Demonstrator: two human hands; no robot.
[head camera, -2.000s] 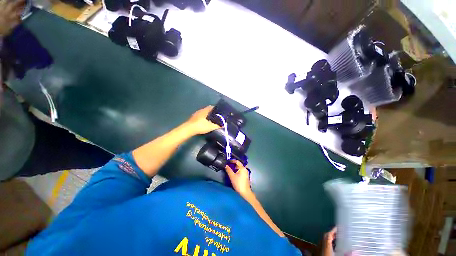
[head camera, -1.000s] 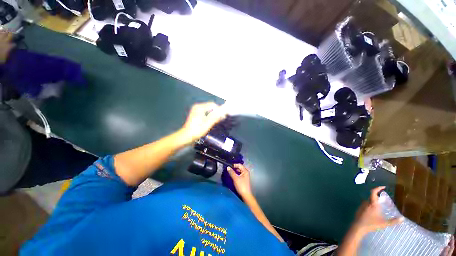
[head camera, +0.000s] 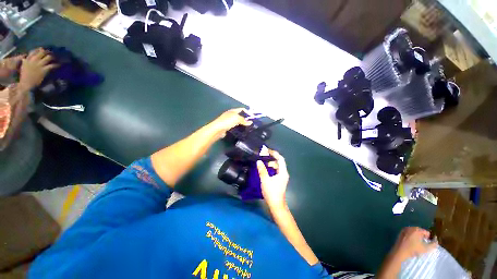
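Note:
A black multi-lens security camera (head camera: 249, 150) lies on the dark green bench in front of me, its round head (head camera: 232, 171) toward my body and a thin antenna pointing up to the right. My left hand (head camera: 234, 118) holds its far end, where a bit of white cord shows by the fingers. My right hand (head camera: 276, 177) holds a crumpled purple cloth (head camera: 252, 187) against the camera's near right side. The fingertips touch the housing beside a small white label. The camera's underside and part of its near end are hidden by the cloth.
Black cameras (head camera: 162, 41) stand on the white strip (head camera: 261, 54) at upper left, others (head camera: 355, 98) at right beside ribbed clear sleeves (head camera: 381, 68). A neighbour's hand (head camera: 37, 68) is at far left on purple cloth, another (head camera: 411, 245) at lower right by a clear sleeve. Cartons are at right.
My left hand, raised off the camera a second ago, is back on its far end. My right hand has moved up along its side. The right neighbour's sleeve has moved lower, partly out of view.

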